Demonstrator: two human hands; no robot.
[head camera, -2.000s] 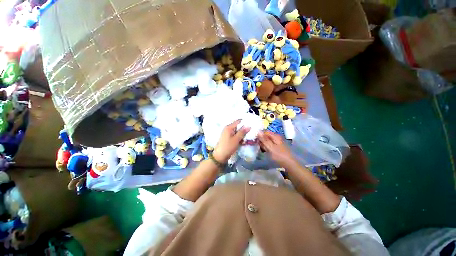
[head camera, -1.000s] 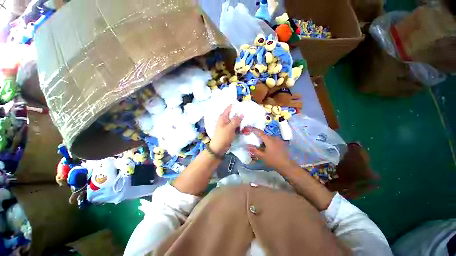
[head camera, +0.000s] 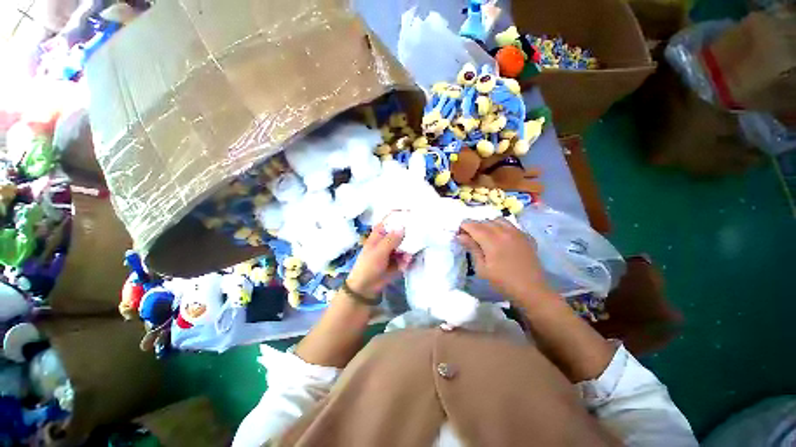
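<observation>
A fluffy white plush toy (head camera: 436, 266) lies between my hands at the table's front edge, its lower end against my front. My left hand (head camera: 380, 255) grips its left side. My right hand (head camera: 502, 253) grips its right side, fingers bent over the fur. The toy's upper part merges with a pile of white plush toys (head camera: 319, 223) beyond it, so its outline there is unclear. My fingertips are partly hidden in the fur.
A large taped carton (head camera: 236, 96) lies tipped, open towards me, with small blue-and-yellow toys at its mouth. Large-eyed blue-and-yellow toys (head camera: 476, 113) sit at its right. A clear plastic bag (head camera: 572, 249) lies at the right edge, a black item (head camera: 265, 303) at front left.
The held white toy has turned and moved nearer my front, its lower end now hanging towards my vest. My hands have moved apart, to either side of it.
</observation>
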